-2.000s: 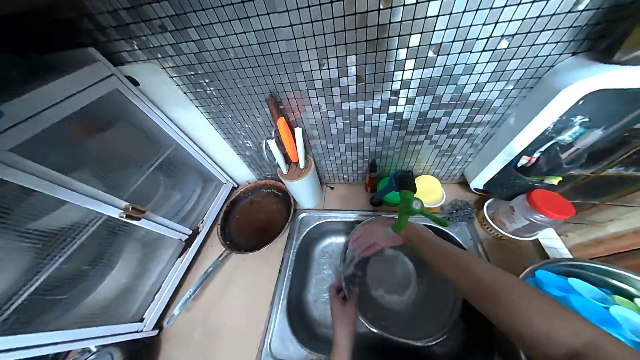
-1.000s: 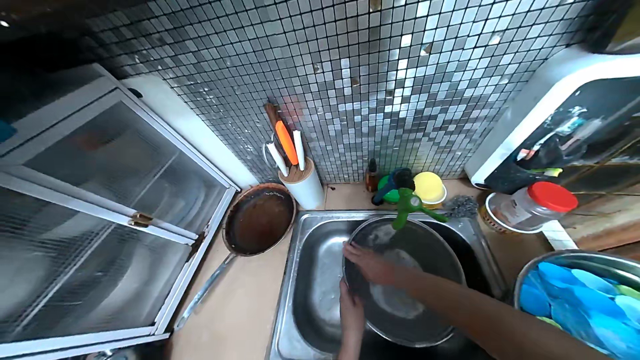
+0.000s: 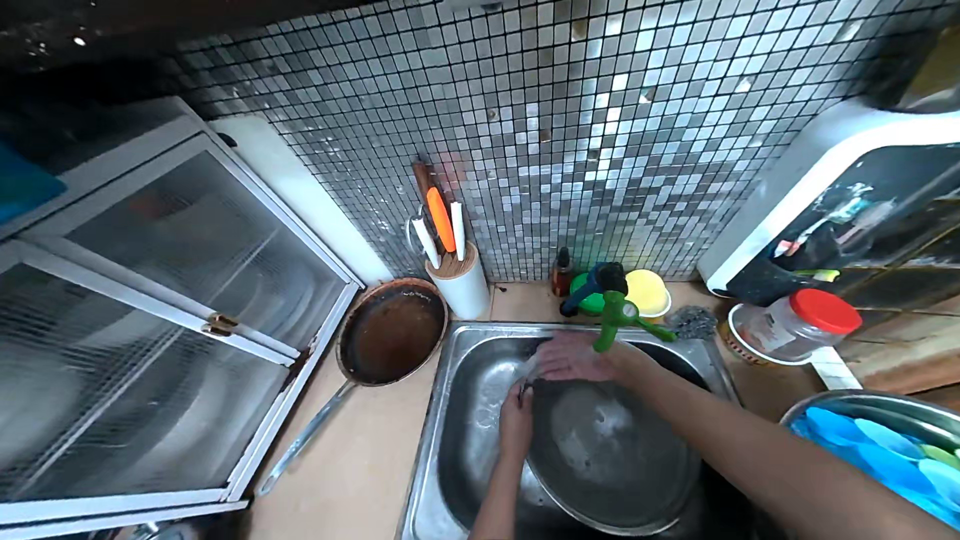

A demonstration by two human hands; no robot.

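A large round dark metal pan or lid (image 3: pixel 611 457) lies tilted in the steel sink (image 3: pixel 465 420). My left hand (image 3: pixel 516 420) grips its upper left rim. My right hand (image 3: pixel 574 356) is spread with the palm turned toward the running water, just above the rim and beneath the green faucet (image 3: pixel 619 315); whether it touches the metal is not clear. The right forearm crosses over the right part of the round piece. Its underside and the right side of the sink are partly hidden.
Left of the sink sits a frying pan (image 3: pixel 394 334) beside a knife holder (image 3: pixel 459 285). Behind the faucet are a yellow sponge or bowl (image 3: pixel 647 291) and a small bottle (image 3: pixel 561 271). A steel scourer (image 3: pixel 691 322), a red-lidded jar (image 3: pixel 802 322) and a basin of blue items (image 3: pixel 877 450) stand at right.
My right hand has moved up from the round piece's left edge to under the faucet. The round piece sits lower in the sink than a second ago.
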